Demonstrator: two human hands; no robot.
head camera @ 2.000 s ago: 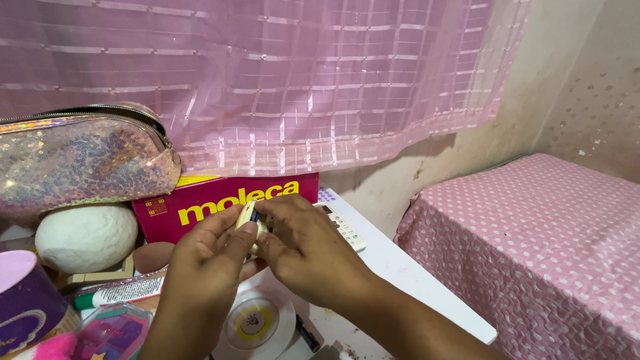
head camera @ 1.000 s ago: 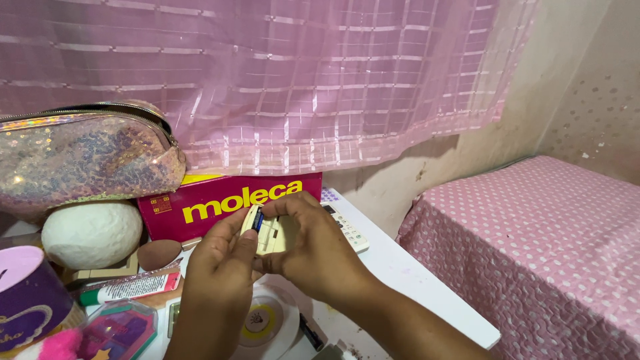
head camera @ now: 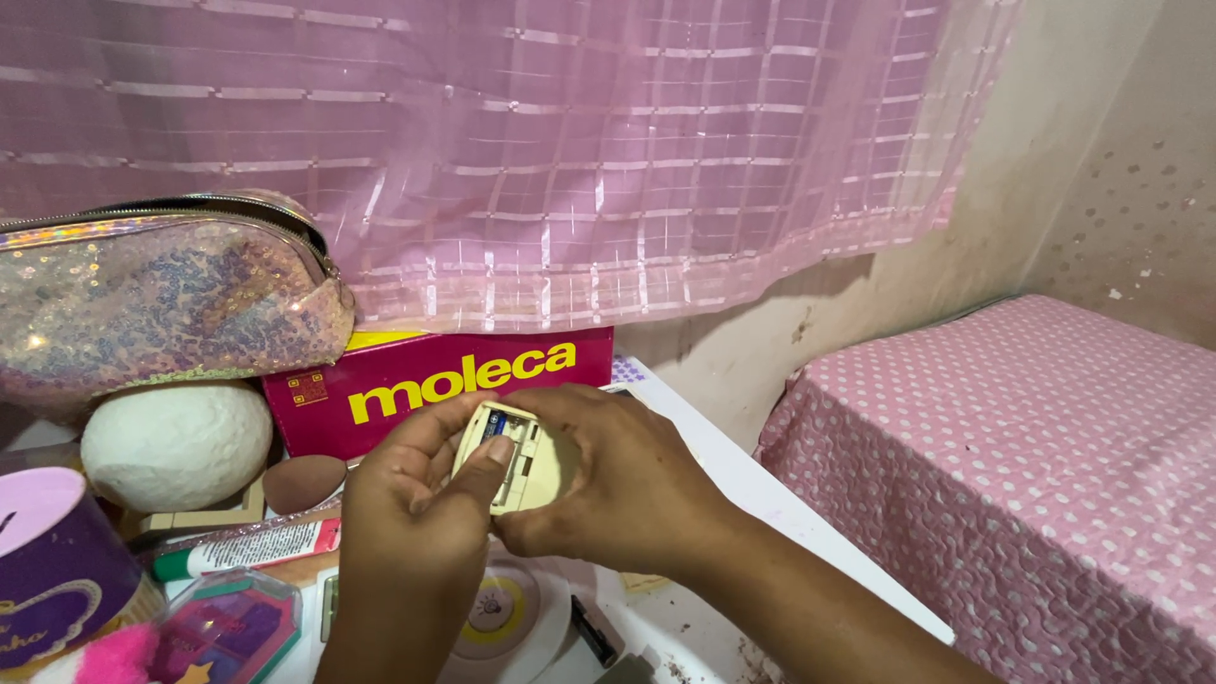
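Note:
A small cream plastic device [head camera: 540,465] with an uncovered battery compartment is held between both hands in front of the dark pink box. One blue battery [head camera: 495,424] shows in the compartment's upper left part. My left hand [head camera: 427,503] grips the device's left side, its thumb pressed over the compartment. My right hand [head camera: 617,475] clasps the right side and the upper and lower edges. Below the hands, a white round object [head camera: 490,608] with a yellow ring and a light-bulb symbol lies on the white table, and a black cylindrical item [head camera: 594,632] lies right of it.
A dark pink box [head camera: 446,380] stands at the back, beside a sequined zip pouch [head camera: 171,294] and a white rounded lump [head camera: 178,446]. At left are a purple tin [head camera: 57,570], a tube [head camera: 256,549] and a makeup palette [head camera: 233,627]. A pink-covered surface [head camera: 997,427] is at right.
The device has turned in my hands, so its uncovered compartment faces the camera more fully. My left thumb now lies over the compartment. Both hands keep hold of it.

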